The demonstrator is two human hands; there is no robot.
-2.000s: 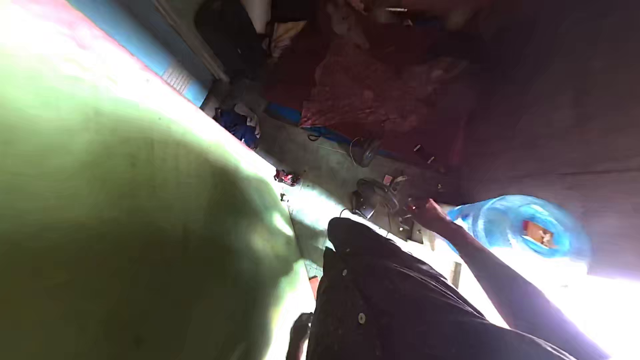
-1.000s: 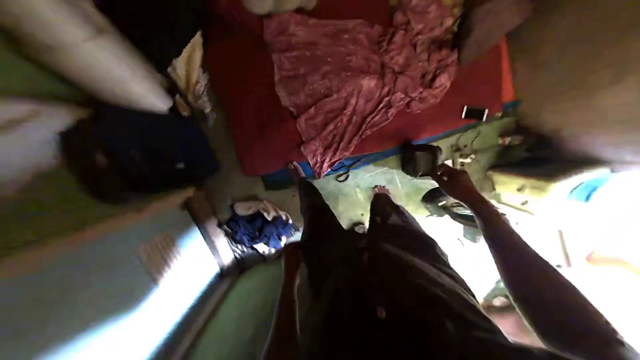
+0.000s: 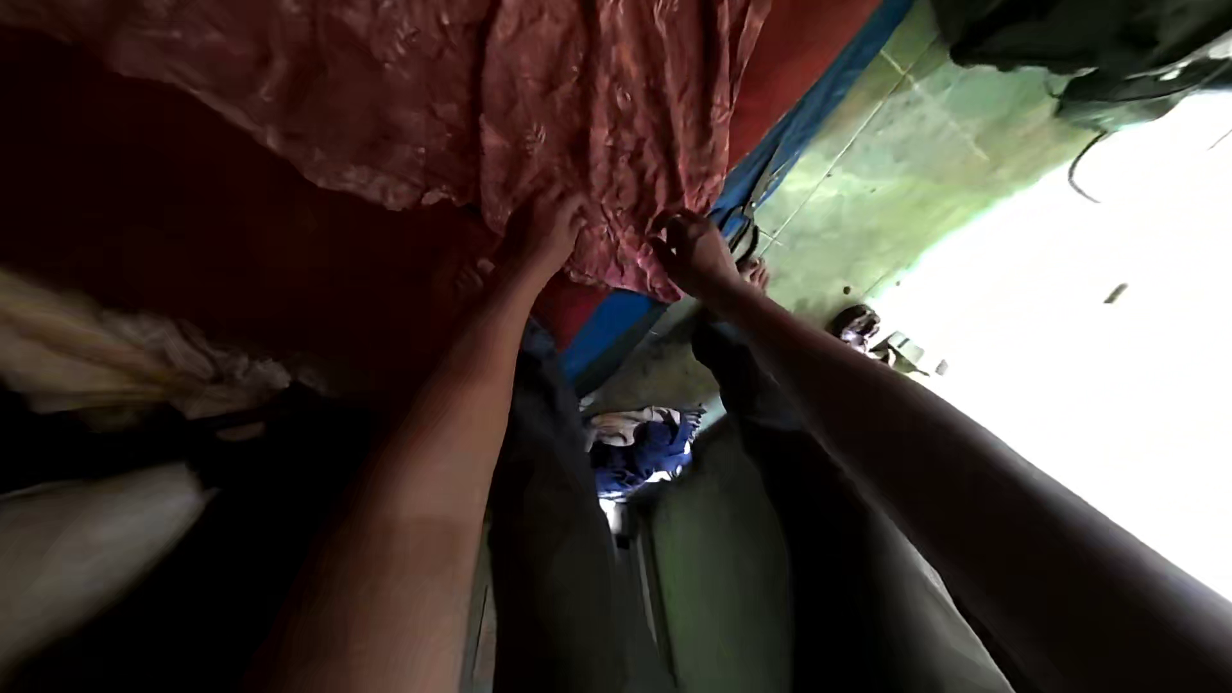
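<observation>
A crumpled red patterned cloth is spread over a red mat with a blue edge. My left hand rests at the cloth's near edge, its fingers curled on the fabric; whether it grips is hard to tell. To its right, my right hand has its fingers bent at the cloth's corner and seems to pinch it. A pair of scissors lies on the blue edge just beyond my right hand.
Below the mat, a heap of dark blue and pale clothes lies on the floor. A dark bag or cloth is at the upper right, on a greenish tiled floor. Small objects sit right of my right forearm. Pale fabric lies at left.
Both hands are now at the red cloth; one second ago my right hand held a small dark object and my left hung low. The view has swung and come much closer to the cloth.
</observation>
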